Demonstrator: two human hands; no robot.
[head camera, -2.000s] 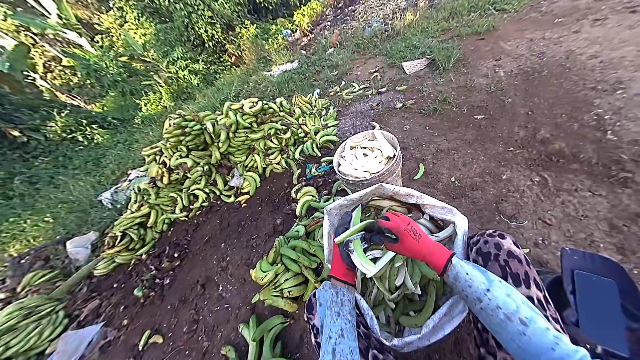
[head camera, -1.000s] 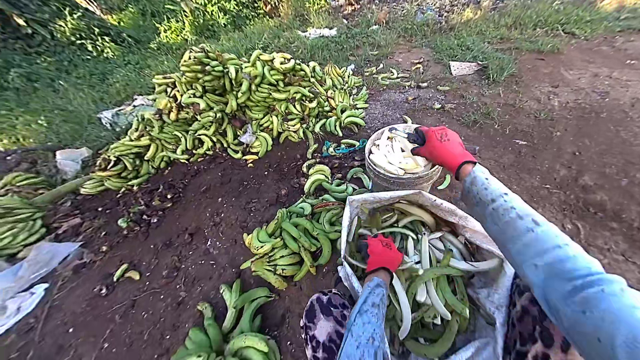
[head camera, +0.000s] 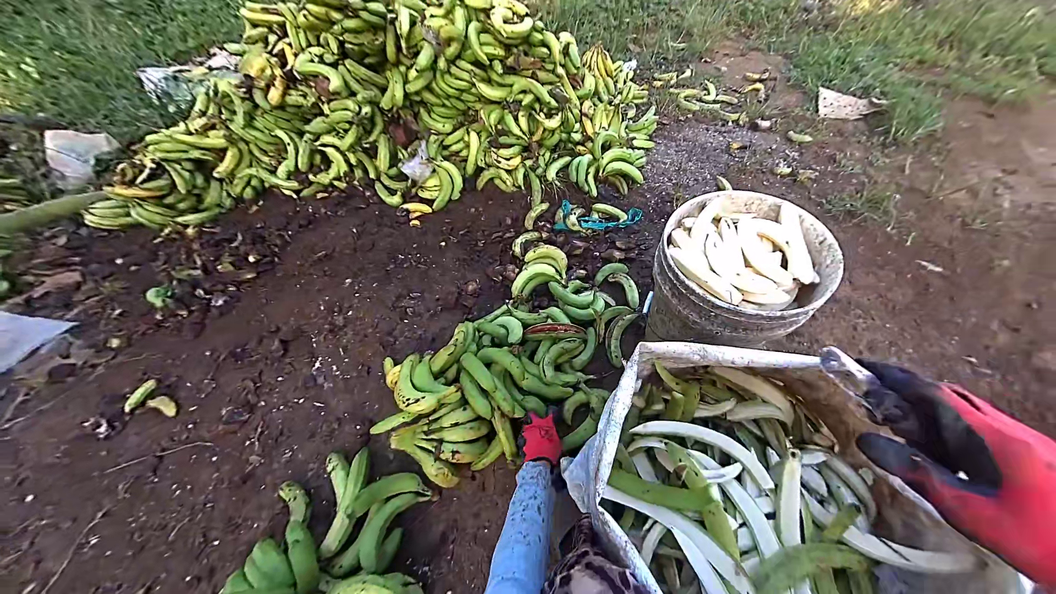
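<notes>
My left hand (head camera: 542, 437), in a red and black glove, reaches into the right edge of a heap of green plantains (head camera: 487, 379); its fingertips are hidden among the fruit. My right hand (head camera: 957, 462), gloved the same way, is over the right side of an open white sack (head camera: 602, 462). Whether it grips the sack's rim or a small tool is unclear. Plantain peels (head camera: 734, 487), green outside and pale inside, lie in the sack. Just beyond it stands a dirty bucket (head camera: 718, 318) holding peeled plantains (head camera: 742, 252).
A large pile of green and yellowing plantains (head camera: 396, 107) lies farther back on the soil. More green plantains (head camera: 363, 528) are at the near left. A blue-green strip (head camera: 598, 221), plastic scraps (head camera: 78, 153) and a pale flat piece (head camera: 848, 105) lie around.
My right hand has moved from the bucket back to the sack's right side. My left hand has gone from over the peels to the green plantains left of the sack.
</notes>
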